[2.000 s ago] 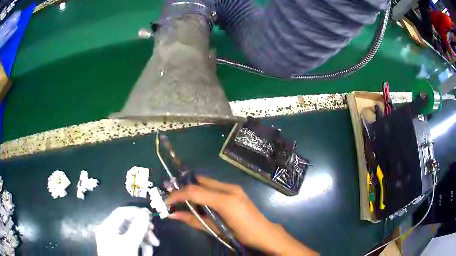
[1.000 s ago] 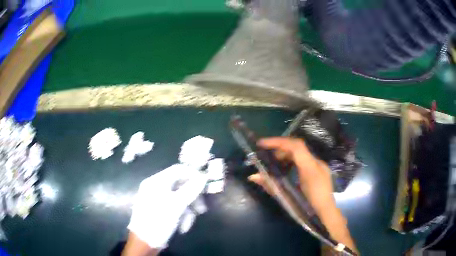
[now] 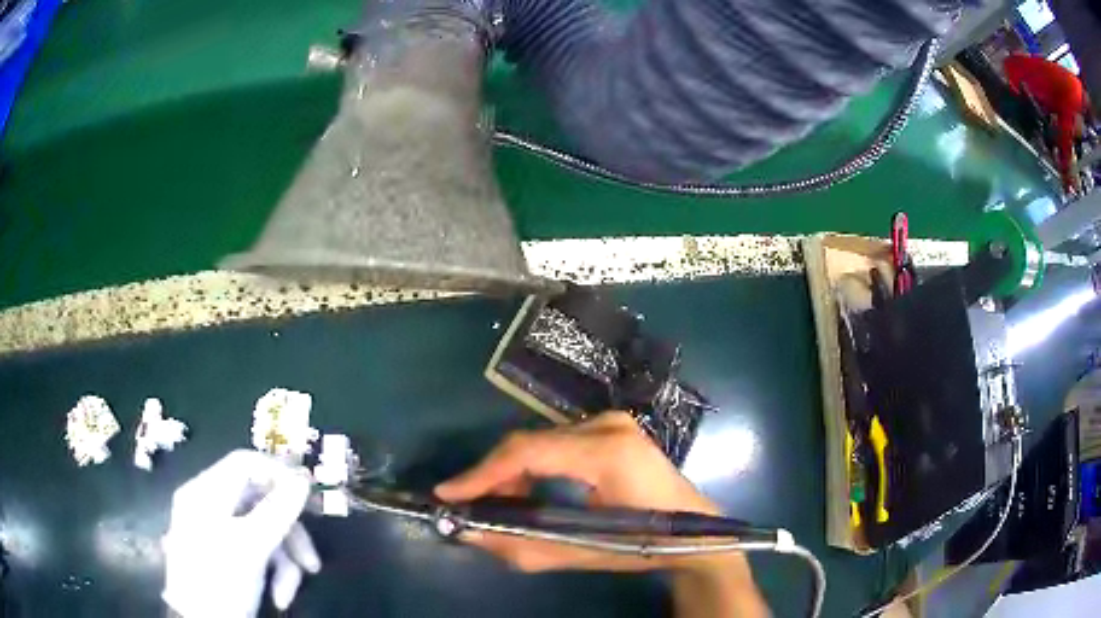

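My left hand (image 3: pixel 236 531), in a white glove, holds a white plastic assembly (image 3: pixel 280 423) between thumb and fingers, low on the left. A smaller white connector block (image 3: pixel 335 459) sits at its right side. My bare right hand (image 3: pixel 580 489) grips a black soldering iron (image 3: pixel 604 519) like a pen, lying nearly level. The iron's tip points left and meets or nearly meets the small block; exact contact cannot be told. A thin feed tube runs along the iron. Two loose white pieces (image 3: pixel 92 430) lie further left on the dark green bench.
A grey fume hood (image 3: pixel 392 181) with a ribbed duct (image 3: pixel 724 85) hangs over the conveyor belt. A dark iron stand with silvery scraps (image 3: pixel 574 350) is behind my right hand. A tool box (image 3: pixel 833 398) with yellow-handled pliers (image 3: pixel 879 471) is right. A person in red (image 3: pixel 1048 97) is far right.
Since a second ago the iron has swung from steep to nearly level, its tip now at the small block. The view has shifted, so the white heap and cardboard edge at left are out of sight.
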